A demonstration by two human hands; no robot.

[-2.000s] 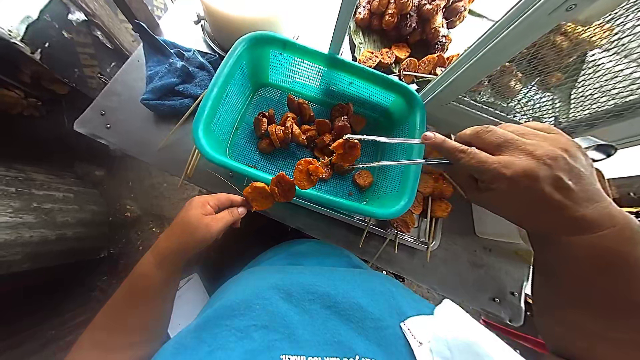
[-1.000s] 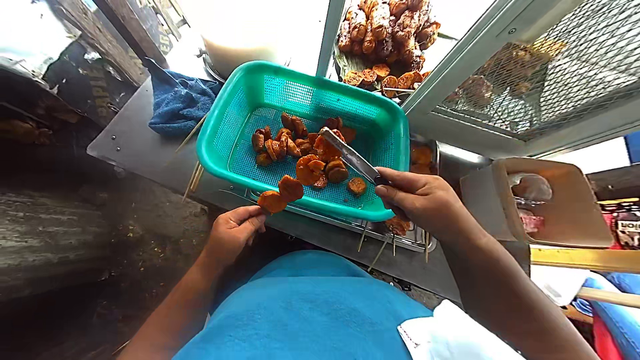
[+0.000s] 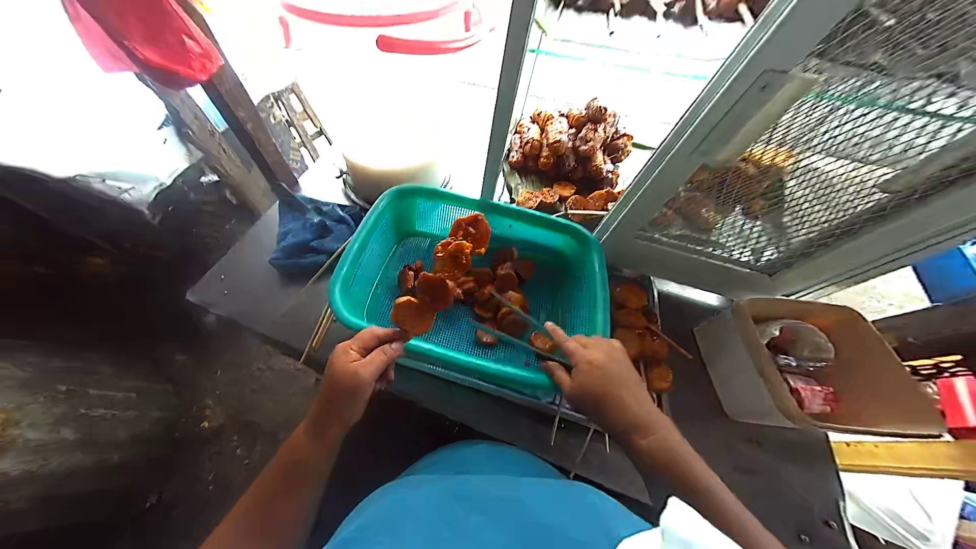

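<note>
My left hand [image 3: 364, 367] pinches the lower end of a skewer at the near left rim of a green plastic basket [image 3: 488, 374]. Several round reddish-orange food slices [image 3: 451, 259] are threaded on that skewer, which points up over the basket. In my right hand [image 3: 602, 381] are metal tongs [image 3: 526, 324], their arms apart and tips low over the loose food pieces [image 3: 507, 278] inside the basket. Whether the tips touch a piece I cannot tell. Just right of the basket, more skewered slices [image 3: 631, 320] lie on a metal tray, partly hidden by the basket and my right hand.
A blue cloth [image 3: 309, 232] lies left of the basket, near a pale container [image 3: 389, 171]. Behind stand a mesh-panelled frame [image 3: 762, 191] and piled browned food [image 3: 572, 145]. A cardboard box [image 3: 846, 358] holding plastic-wrapped items is at the right. Skewer ends stick out past the metal counter's near edge.
The skewer in my left hand now points upward and shows more slices than one second ago. My right hand has brought the tongs down and away from it. The view has shifted noticeably.
</note>
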